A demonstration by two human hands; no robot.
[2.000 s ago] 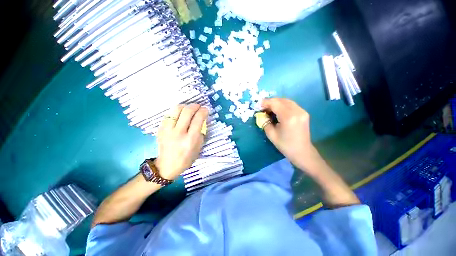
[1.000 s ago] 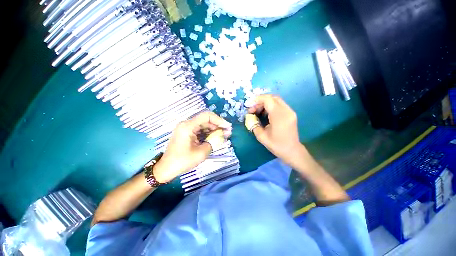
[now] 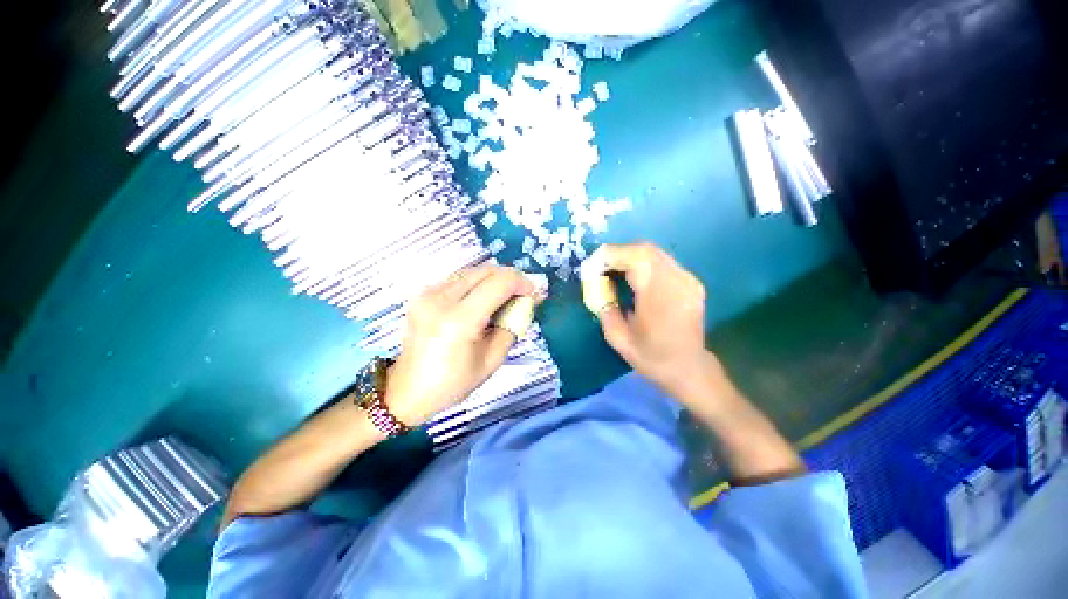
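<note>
Slim silvery metal tubes (image 3: 351, 199) lie side by side in a long slanting row on the green bench. A loose heap of tiny white plastic inserts (image 3: 533, 152) lies right of the row. My left hand (image 3: 463, 339), with yellow tape on the thumb, is over the near end of the row and pinches a small white insert at its fingertips. My right hand (image 3: 656, 307), also with a yellow-covered thumb, is just below the heap and pinches a small white insert. The fingers partly hide both pieces.
Several loose tubes (image 3: 761, 164) lie beside the black tray (image 3: 896, 234) at right. A whitish plastic bag (image 3: 597, 14) is above the heap. Bagged tubes (image 3: 146, 491) are at lower left. Blue crates (image 3: 978, 468) are at lower right. A person's hand (image 3: 1048, 248) shows at the right edge.
My left hand has turned and moved right from the tubes, its fingertips now closer to my right hand. My right hand has drawn slightly down from the heap. The view has shifted a little.
</note>
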